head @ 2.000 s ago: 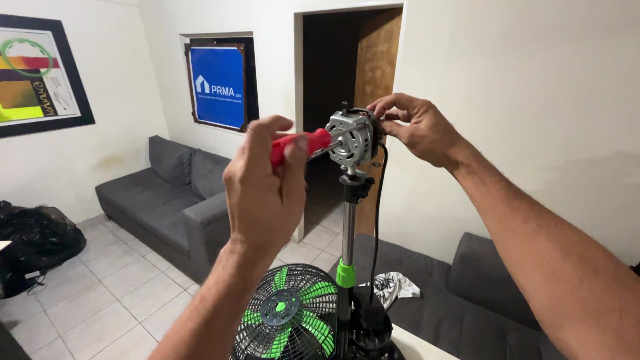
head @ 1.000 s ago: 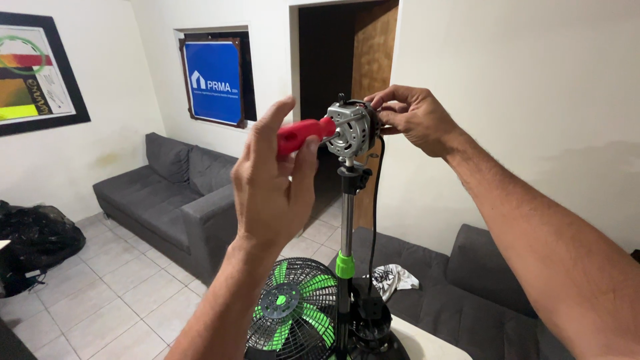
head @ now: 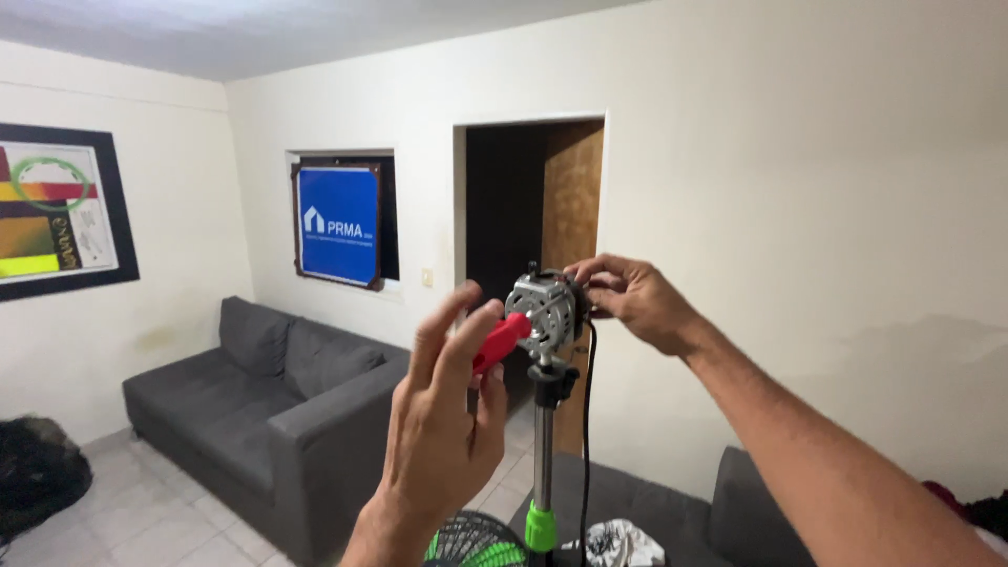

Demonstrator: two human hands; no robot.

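Observation:
My left hand (head: 449, 394) holds a red screwdriver handle (head: 502, 342), pointed at the front of a metal fan motor (head: 543, 309); the tip is hidden. At the motor's rear, the fingers of my right hand (head: 630, 295) touch the dark back part, and what they grip is hard to see. The motor sits on top of a chrome stand pole (head: 543, 449) with a green collar (head: 540, 526). A black cable (head: 588, 441) hangs from the motor beside the pole. Below left, a black fan grille (head: 480, 539) with green blades shows partly.
A grey sofa (head: 315, 425) stands at left, and another grey sofa (head: 630, 488) lies behind the pole with a white cloth (head: 622, 543) on it. A dark bundle (head: 39, 472) rests on the tiled floor at far left. A wooden door (head: 571, 205) stands behind the motor.
The view has tilted upward, showing the ceiling. My left hand remains at the red handle in front of the motor, its fingers shifted, and my right hand stays at the motor's rear.

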